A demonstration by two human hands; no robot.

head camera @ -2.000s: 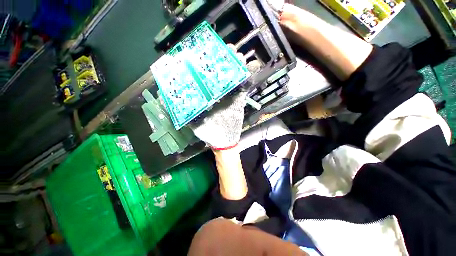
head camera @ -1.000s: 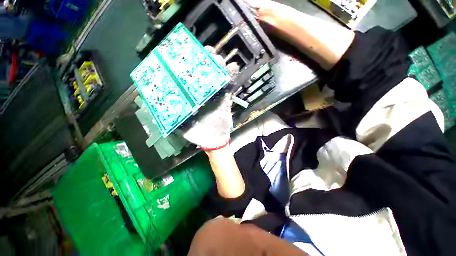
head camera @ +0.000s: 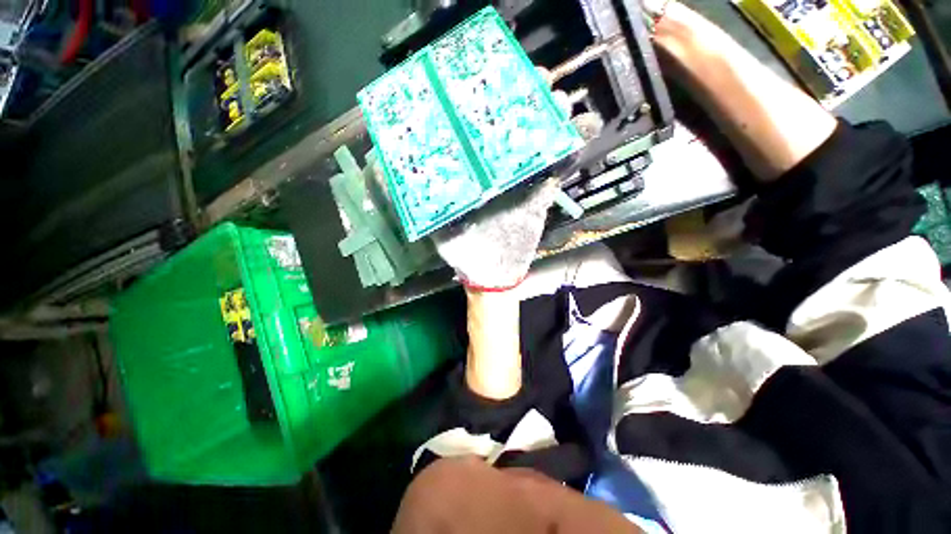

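A teal-green circuit board (head camera: pixel 469 120), two halves with solder dots and white print facing up, lies on my left hand (head camera: pixel 498 238). My left hand, in a grey-white glove with a red cuff, is under the board and its fingers come out past the right edge. The board is tilted and overlaps a black carrier frame (head camera: pixel 644 73), whose top is cut off. My right hand (head camera: pixel 655 10) is at the frame's far upper corner, mostly cut off by the picture's top edge; its grip cannot be seen.
Pale green strips (head camera: pixel 365 224) lie crossed on a black pad (head camera: pixel 313 250) left of the board. A green crate (head camera: pixel 198 365) stands lower left. A loaded carrier (head camera: pixel 240 78) is at upper left. A yellow-edged board (head camera: pixel 834 47) lies at upper right. Dark strips (head camera: pixel 615 177) lie below the frame.
The camera view has shifted, so the bench, crate and both arms appear displaced. The board stays in my left hand over the frame. My right hand is more cut off than two seconds ago.
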